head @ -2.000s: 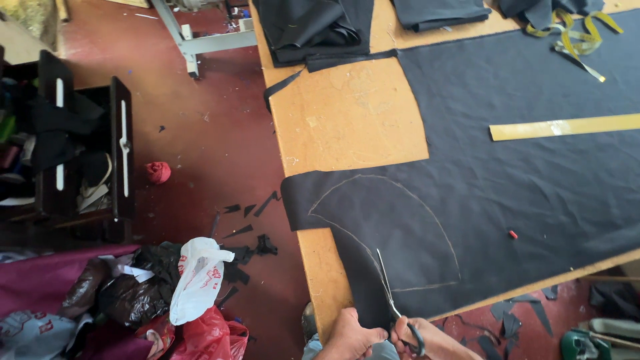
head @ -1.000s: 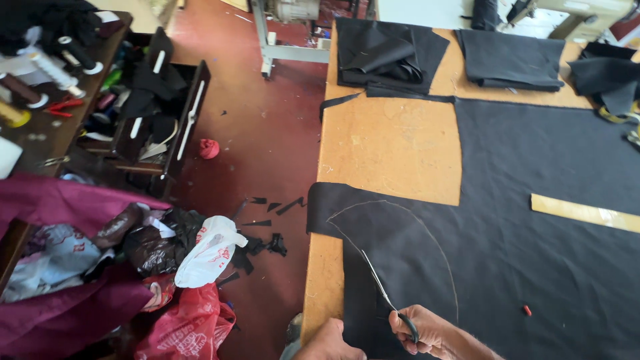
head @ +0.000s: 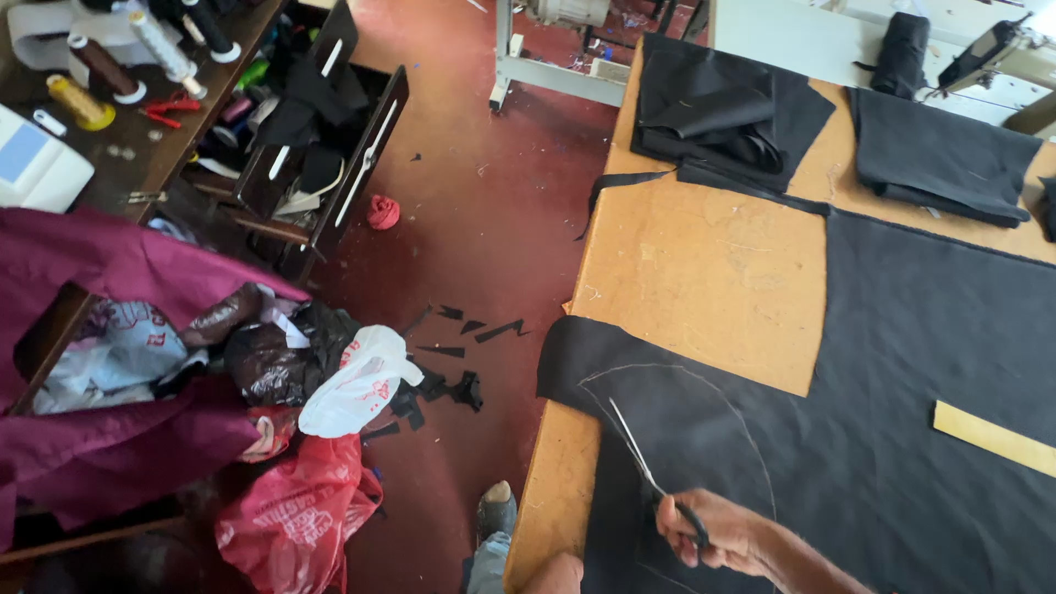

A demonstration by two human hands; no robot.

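Black fabric (head: pixel 932 330) is spread over the wooden table, with a curved chalk outline drawn near its left end. My right hand (head: pixel 714 528) holds a pair of scissors (head: pixel 637 450) by the dark handles, and the blades lie inside the outline near its left edge, pointing up and left. Only a small part of my left hand (head: pixel 557 575) shows at the bottom edge, by the table's near left side; its fingers are hidden. A flat yellowish ruler (head: pixel 994 437) rests on the fabric at the far right.
Folded black cloth (head: pixel 718 107) and another folded piece (head: pixel 940 157) lie along the table's far side, near a sewing machine (head: pixel 998 54). Left of the table are open drawers (head: pixel 363 157), plastic bags (head: pixel 289 520), purple fabric (head: pixel 148 256) and black scraps (head: pixel 466 388) on the red floor.
The scissors and my right hand have moved up along the outline's left side. My left hand, beside the right one two seconds ago, has moved away left. The view has shifted left.
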